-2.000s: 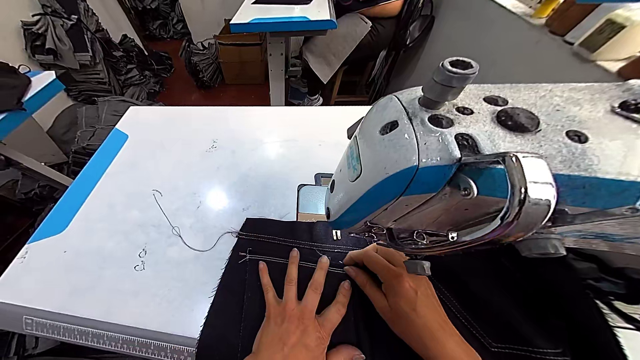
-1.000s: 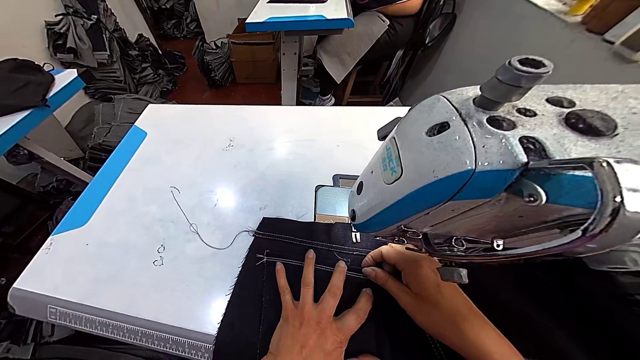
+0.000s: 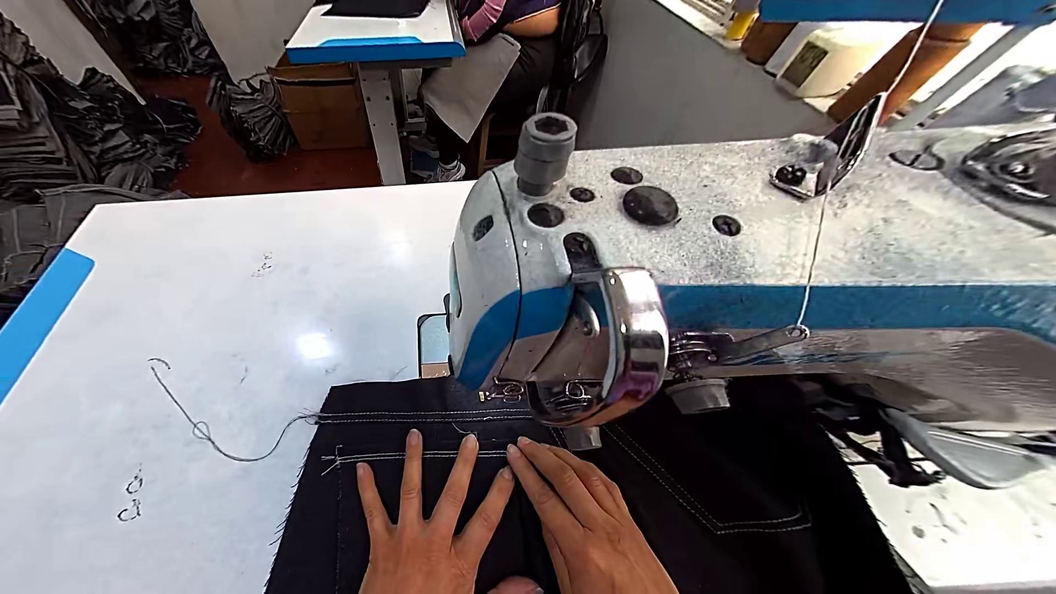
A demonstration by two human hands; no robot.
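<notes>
Dark fabric with pale double stitching (image 3: 709,487) lies under the head of an industrial sewing machine (image 3: 511,272). My left hand (image 3: 433,528) rests flat on it with fingers spread, just below a stitched line. Close beside it, my right hand (image 3: 586,511) presses on the cloth with its fingers together, fingertips near the same line, in front of the presser foot area. The machine's shiny metal guard (image 3: 639,338) hides the needle. A loose thread (image 3: 198,429) trails from the fabric's left edge onto the white table (image 3: 247,305).
Behind the table stands another white table with a blue edge (image 3: 375,51), where a person (image 3: 495,66) sits. Piles of dark garments (image 3: 49,124) and a cardboard box (image 3: 322,103) lie on the floor at the back left. A white thread (image 3: 817,247) runs down to the machine arm.
The view has shifted, showing more of the machine arm. My right hand's fingers, bent at the cloth before, now lie straighter and flatter. My left hand stays spread on the fabric.
</notes>
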